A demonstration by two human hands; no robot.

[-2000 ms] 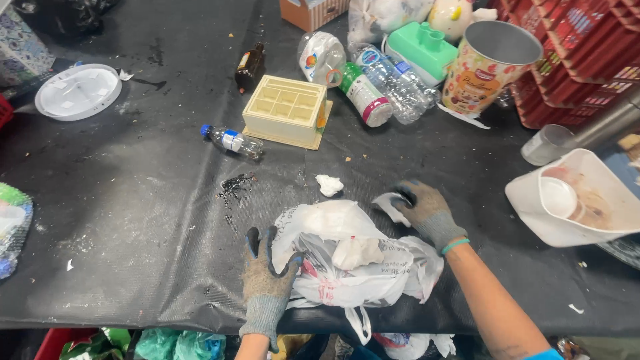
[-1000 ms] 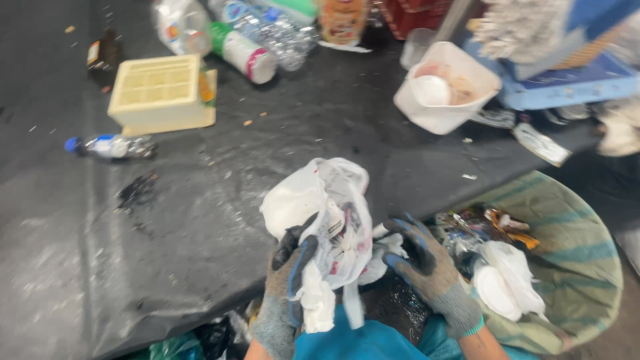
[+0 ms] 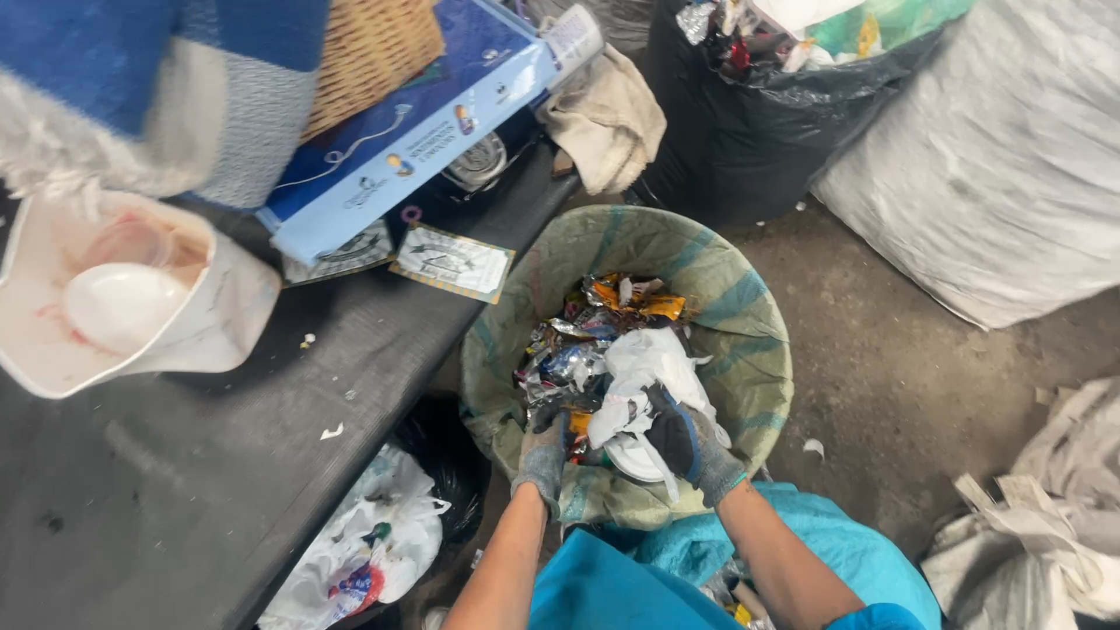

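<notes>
Both my hands, in grey gloves with dark palms, reach into a round bin lined with green striped fabric. My right hand is closed on a white plastic bag that lies over the bin's contents. Left of it, my left hand is over crumpled shiny wrappers; its fingers are partly hidden among them, so its hold is unclear. A white plastic lid or plate shows beneath the bag, between my hands.
The black-covered table runs along the left, bearing a white plastic container, a blue flat box and printed cards. A filled black bag and a large white sack stand beyond the bin. Bags lie below the table.
My hands have moved from the table's edge into the fabric-lined bin with the white bag. The view has swung right, and the bottles are out of sight.
</notes>
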